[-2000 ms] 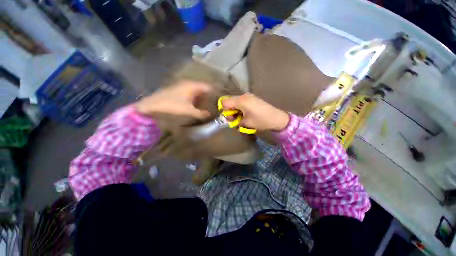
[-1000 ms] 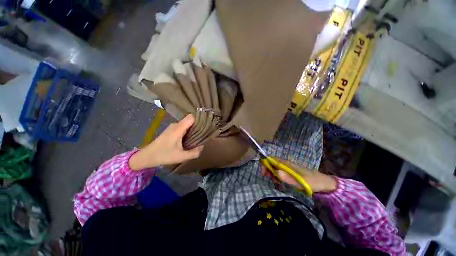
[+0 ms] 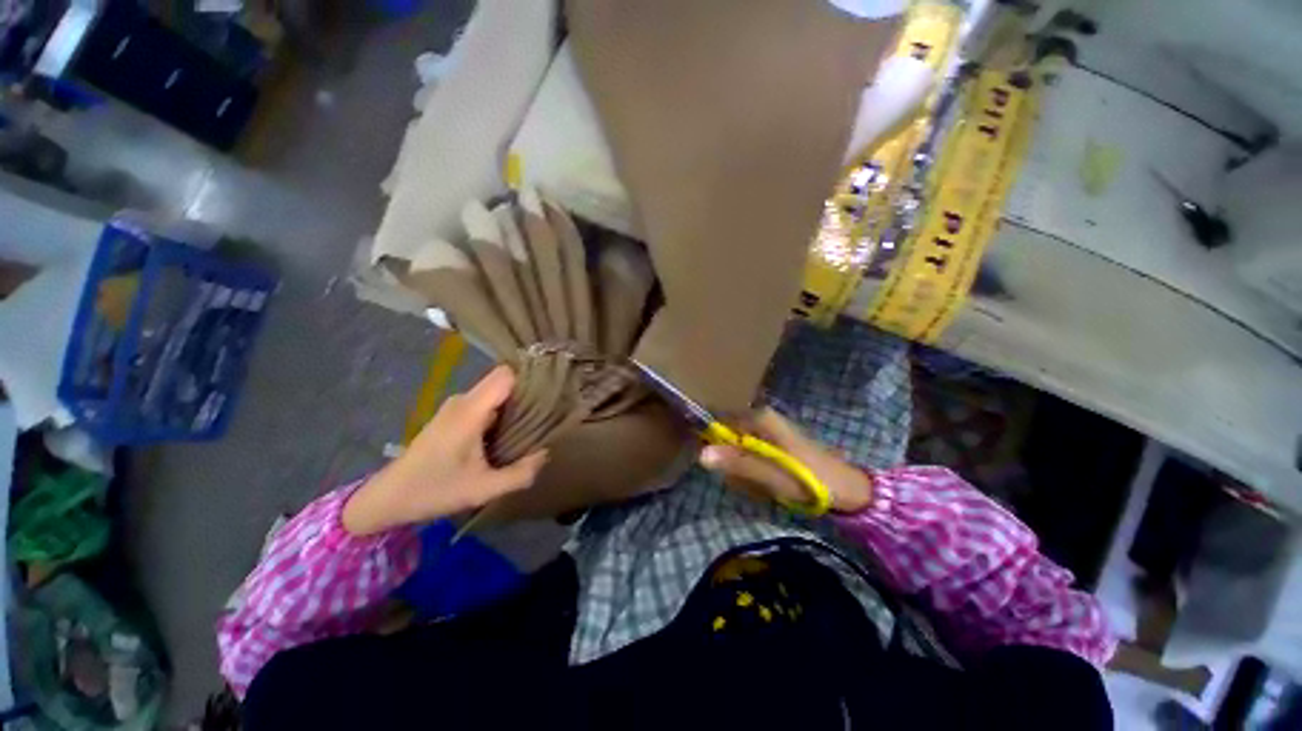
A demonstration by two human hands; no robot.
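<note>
My left hand [image 3: 446, 460] grips a bundle of brown fabric pieces [image 3: 528, 293], pinched at the middle and fanned out above with pale undersides. A twisted tie or fold shows at the pinch. My right hand [image 3: 778, 460] holds the thread snips [image 3: 771, 454] by the yellow handles. Their metal blades point up-left at the right side of the bundle's pinched middle; whether they touch it I cannot tell. A large brown panel [image 3: 728, 172] lies behind and right of the bundle, hanging from the table edge.
The white machine table [image 3: 1114, 321] is at the right, with yellow PIT tape [image 3: 950, 214] on it and a small dark tool [image 3: 1199, 222]. A blue plastic crate [image 3: 157, 336] stands on the floor at left, with green bags [image 3: 57, 521] below it.
The snips have left the bundle, dropped to the right, then moved back up-left towards it. My left hand, blurred earlier, now grips the bundle, slightly lower and further left than one second ago.
</note>
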